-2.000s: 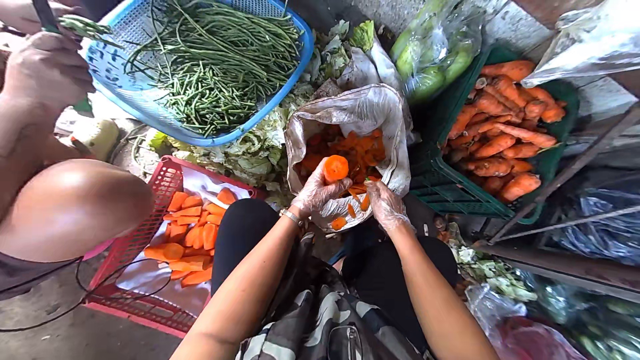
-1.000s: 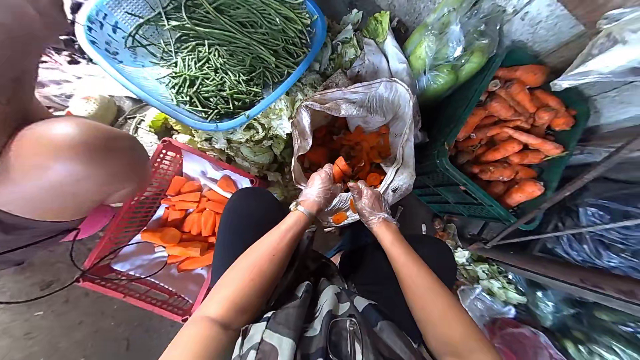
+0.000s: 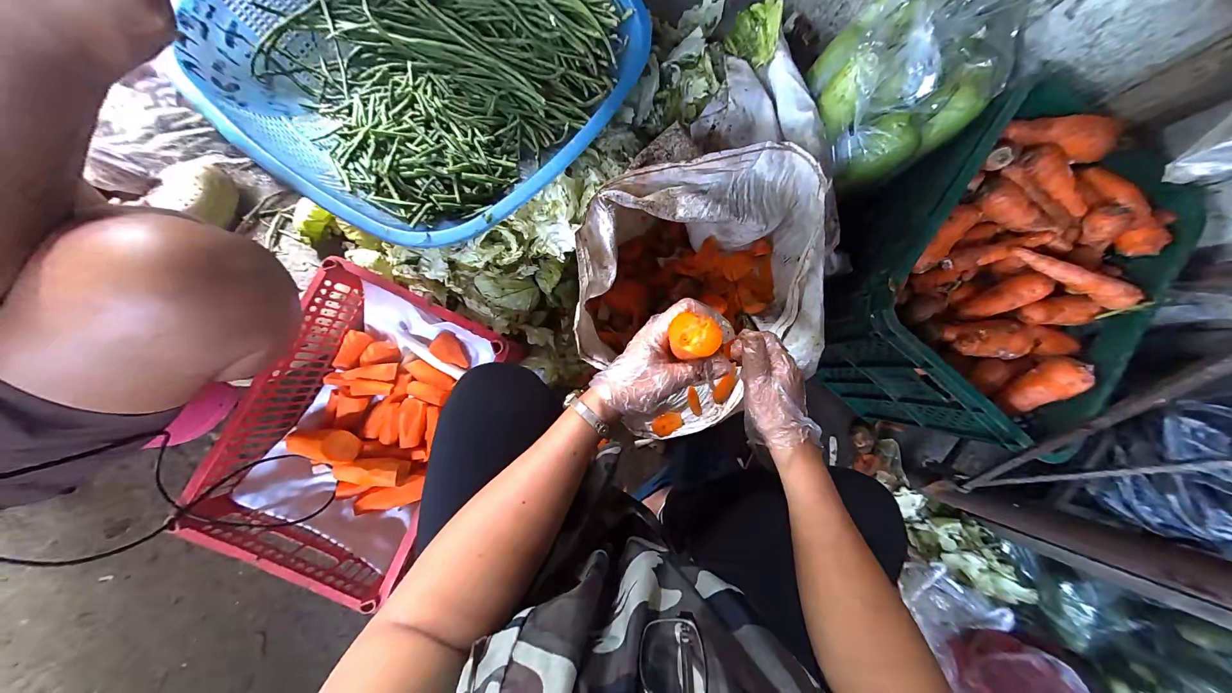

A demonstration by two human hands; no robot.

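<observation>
My left hand (image 3: 659, 358), in a clear plastic glove, is closed around a carrot (image 3: 695, 335) whose orange cut end faces up. Close beside it, my gloved right hand (image 3: 773, 390) has its fingers curled near the carrot; whether it holds a tool cannot be made out. Both hands are over the near rim of a whitish sack (image 3: 804, 217) with orange carrot scraps (image 3: 727, 274) inside. A few scraps lie on its near edge below the hands. Peeled carrot pieces (image 3: 375, 423) rest on a white liner in a red plastic crate (image 3: 274, 549) at the left.
A blue plastic basket (image 3: 616, 101) of green beans (image 3: 443, 106) stands at the upper left, above leafy scraps (image 3: 500, 279). A green crate (image 3: 890, 356) of whole carrots (image 3: 1001, 289) is at the right, near bagged green vegetables (image 3: 876, 144). Another person's knee (image 3: 154, 308) juts in at the left.
The cut end of the carrot in my left hand faces up now; a second ago it was turned differently. The other person's hand with a knife, seen two seconds ago at the upper left, is out of view.
</observation>
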